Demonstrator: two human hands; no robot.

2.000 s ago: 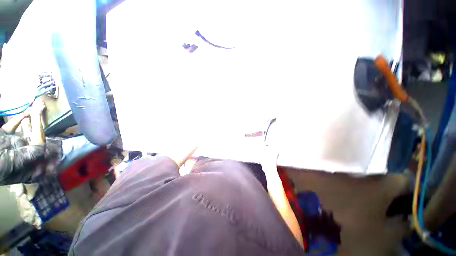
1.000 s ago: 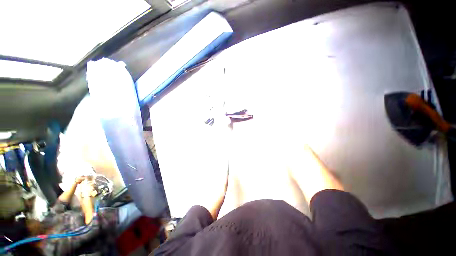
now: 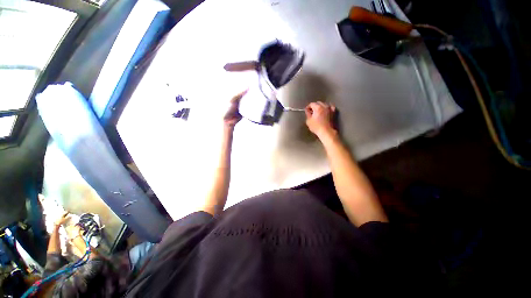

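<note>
A garment piece with a dark patch, a brownish strip and a white, dark-edged part is spread between my hands over the white table cover. My left hand holds its white part at the left edge; glare blurs the fingers. My right hand pinches a thin pale end at its right. The steam iron, with orange handle and dark soleplate, stands at the table's far right, touched by neither hand. A small dark cluster of pieces lies to the left.
Long blue padded arms stand beside the table at the left. Another person's hands work on pale and dark cloth at the lower left. The iron's hose and cable run down the right side. Windows are at the upper left.
The garment piece is now spread out between my hands; my hands were reaching into the glare before. The view has turned, and the iron appears higher in it.
</note>
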